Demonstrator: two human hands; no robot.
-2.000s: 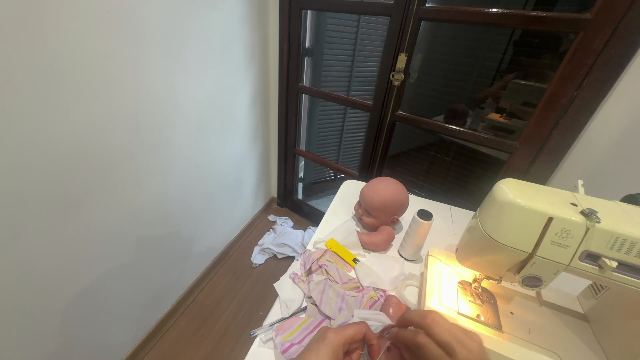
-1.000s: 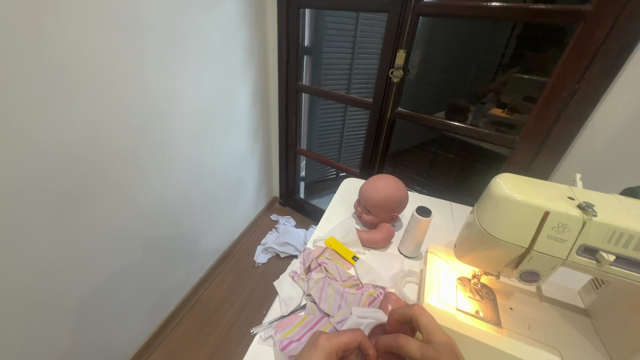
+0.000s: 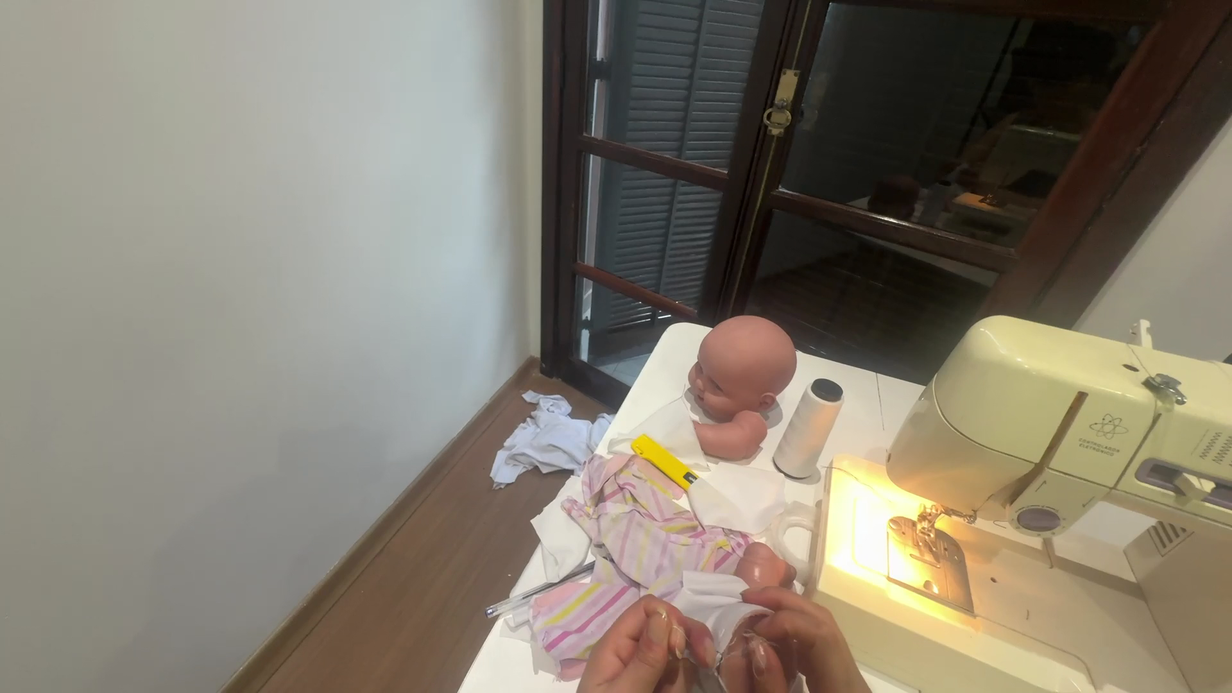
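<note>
At the bottom of the head view, my left hand [image 3: 643,647] and my right hand [image 3: 797,637] are close together with fingertips pinched at white fabric [image 3: 717,602] and what looks like fine thread. A doll limb [image 3: 767,566] lies just beyond my right hand. Pink, yellow and white striped cloth [image 3: 643,534] spreads beyond my left hand, with a yellow cutter or similar tool [image 3: 662,460] at its far edge. A pen [image 3: 539,591] lies left of my left hand. Farther back are a bald doll head [image 3: 749,364], another doll part [image 3: 733,437] and a white thread cone [image 3: 810,429].
A cream sewing machine [image 3: 1020,414] with its lamp lit stands on the right of the white table [image 3: 866,375]. A clear tape roll or ring [image 3: 795,535] lies beside its base. Pale cloth [image 3: 551,441] is on the wooden floor, near a dark-framed glass door [image 3: 751,192].
Both hands stay at the white fabric while their fingers shift. My right hand's fingers have changed their pose around the fabric. The objects on the table have not plainly moved.
</note>
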